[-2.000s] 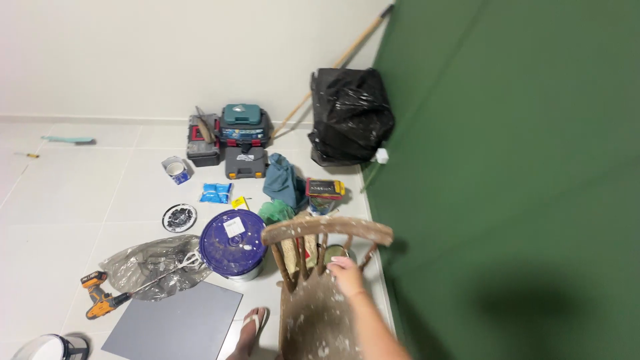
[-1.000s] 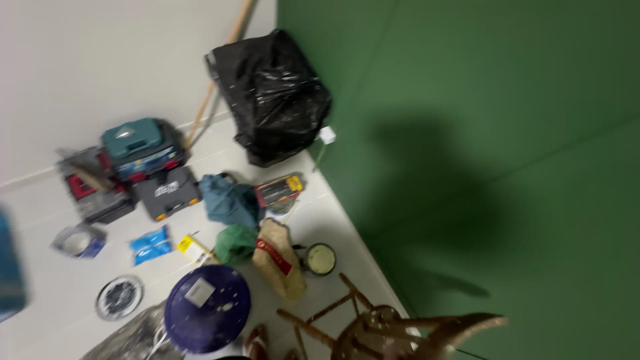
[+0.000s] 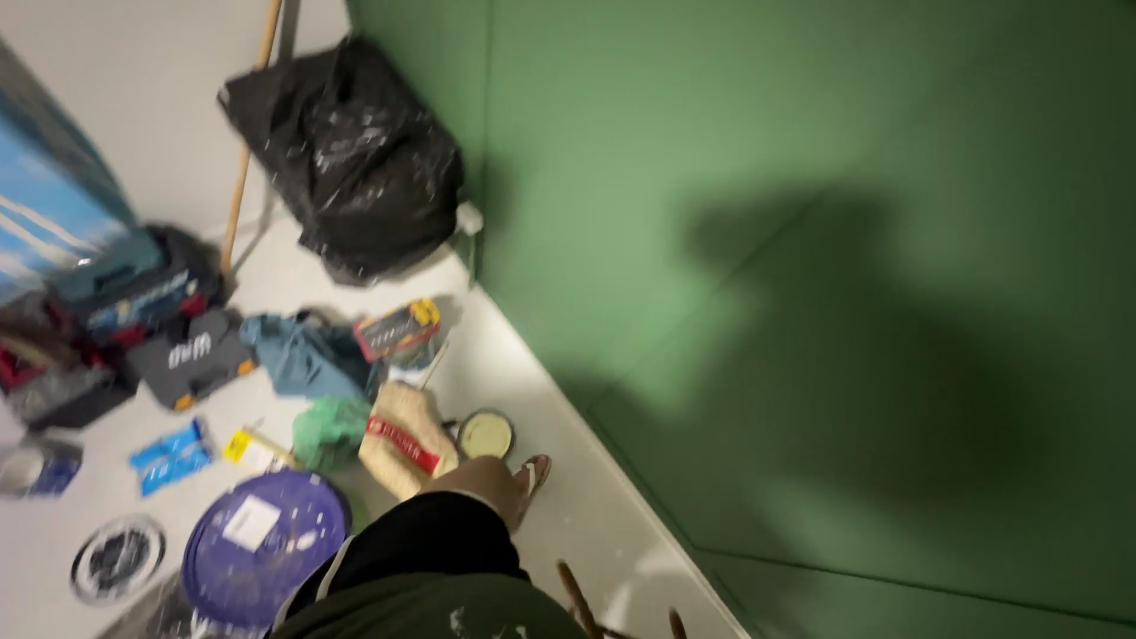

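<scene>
Neither my left hand nor my right hand shows in the head view. At the bottom edge, narrow wooden chair parts stick up near the foot of the green wall; the rest of the chair is out of view. Left of them, my leg and a foot in a flip-flop stand beside an open round tin with pale contents. A beige and red bag and a purple bucket lid spotted with paint lie to the left. A large blue object crosses the upper left edge; what holds it is hidden.
A black plastic bag covers something in the corner by a wooden pole. Tool cases, a blue cloth, a red and yellow box, a blue packet and a tape roll crowd the floor. The green wall borders the right.
A hand was on the wooden chair two seconds ago; now no hand shows and only chair tips remain in view. The blue object fills more of the left edge. The view has swung toward the green wall.
</scene>
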